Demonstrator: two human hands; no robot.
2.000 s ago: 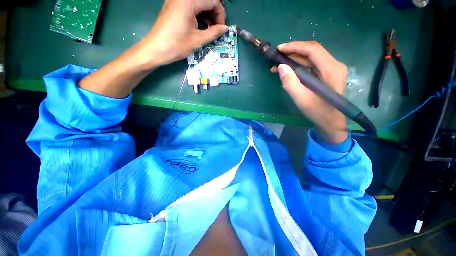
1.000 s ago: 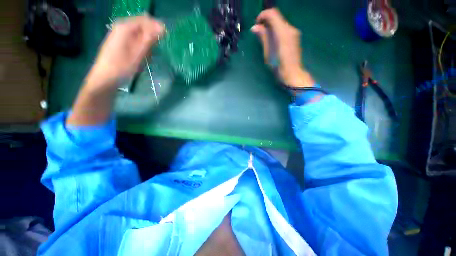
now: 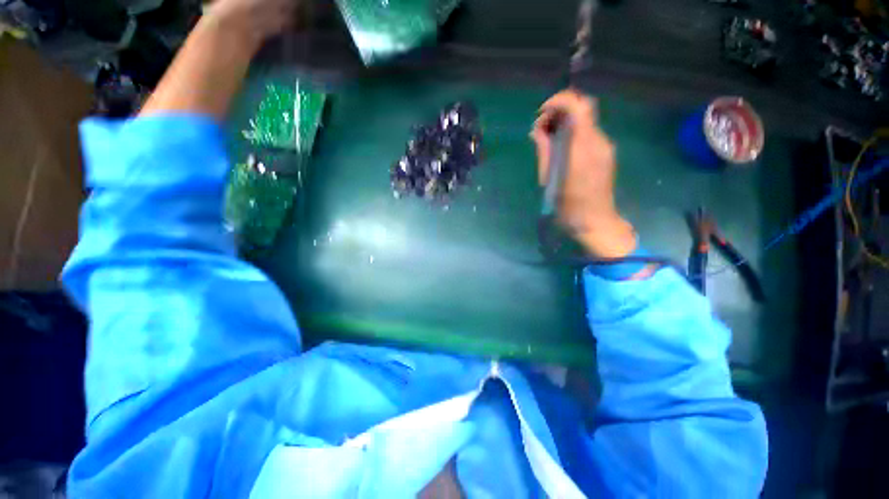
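Note:
My left hand [image 3: 249, 15] is blurred and cut off by the top edge at the upper left; what its fingers do is hidden. My right hand [image 3: 583, 180] is closed around the dark soldering iron [image 3: 560, 166], its metal end pointing to the far side. A green circuit board [image 3: 390, 27] is at the top edge, partly cut off, to the right of my left hand. A heap of small black and silver components [image 3: 439, 156] lies on the green mat. Green boards [image 3: 283, 122] lie at the left of the mat.
A round blue-sided container [image 3: 733, 131] stands at the far right. Open pliers with black and orange handles [image 3: 723, 255] lie at right, near a thin blue cord [image 3: 824, 210]. Populated boards [image 3: 751, 41] are on the dark strip beyond the mat [image 3: 409, 278].
The view has shifted toward the far side. My left hand has moved up and away from the mat's middle. The board that was there now shows at the top edge.

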